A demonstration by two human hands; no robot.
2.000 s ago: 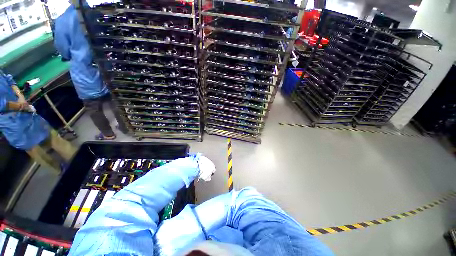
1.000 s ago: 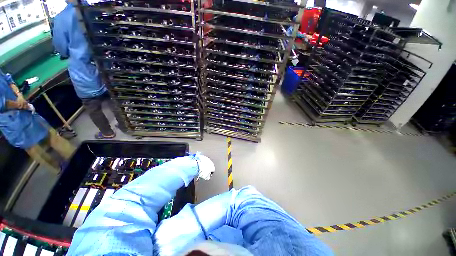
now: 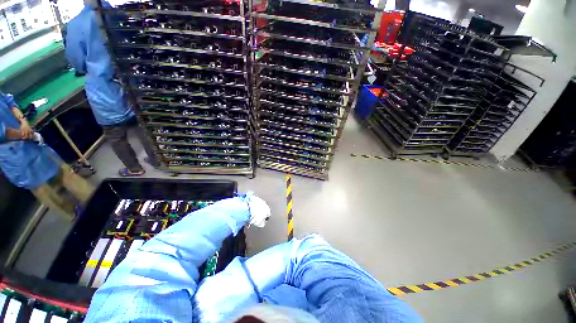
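Note:
A black tote [image 3: 170,187] with an open top stands at the lower left. Populated circuit boards [image 3: 149,217] lie in it, with long white blocks with a yellow stripe [image 3: 101,262] on the left side. My left hand [image 3: 258,211], in a white glove, is at the tote's right edge near the far corner, its fingers curled and small in view. Whether it grips the edge cannot be told. My left sleeve covers part of the boards. My right arm in a blue sleeve is bent across the bottom of the picture; my right hand is not visible.
A red-rimmed tote [image 3: 47,298] with boards is at the lower left corner. Tall rack trolleys [image 3: 252,113] stand ahead, with more racks [image 3: 442,94] at the right. Two people in blue smocks [image 3: 104,76] are by a green-topped bench [image 3: 54,98]. Yellow-black tape [image 3: 290,208] marks the floor.

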